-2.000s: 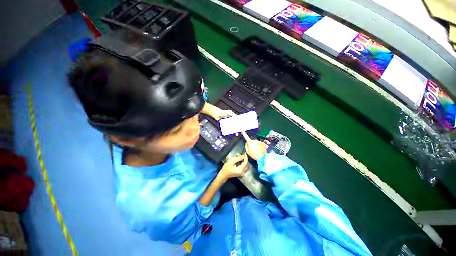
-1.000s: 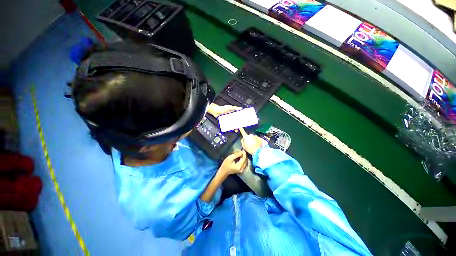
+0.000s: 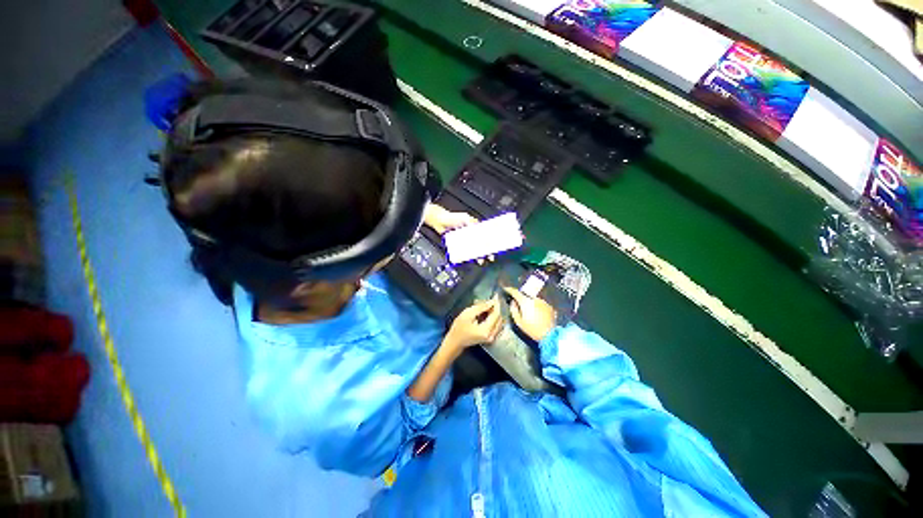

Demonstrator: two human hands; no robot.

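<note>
A phone screen (image 3: 484, 239), lit plain white, is held over the black foam tray (image 3: 430, 273) by another person's hand (image 3: 447, 219) at its left end. My right hand (image 3: 531, 312) is just below and right of it, fingers apart and not touching it, with nothing visible in it. A dark tester (image 3: 530, 283) with a small white patch lies partly behind my fingers, beside a green board and pale wires (image 3: 569, 281). The other person's second hand (image 3: 476, 326) has its fingertips together close to mine. My left hand does not show.
A person with black headgear (image 3: 294, 182) leans in from the left. More foam trays (image 3: 557, 111) lie beyond, with a tray stack (image 3: 294, 40) upper left. Clear plastic bags (image 3: 870, 263) are at right. Retail boxes (image 3: 749, 91) line the far ledge.
My right index finger was at the screen's lower edge; my right hand has since moved down and right, away from it. The screen stays lit white and nearly still. The person's head has turned downward.
</note>
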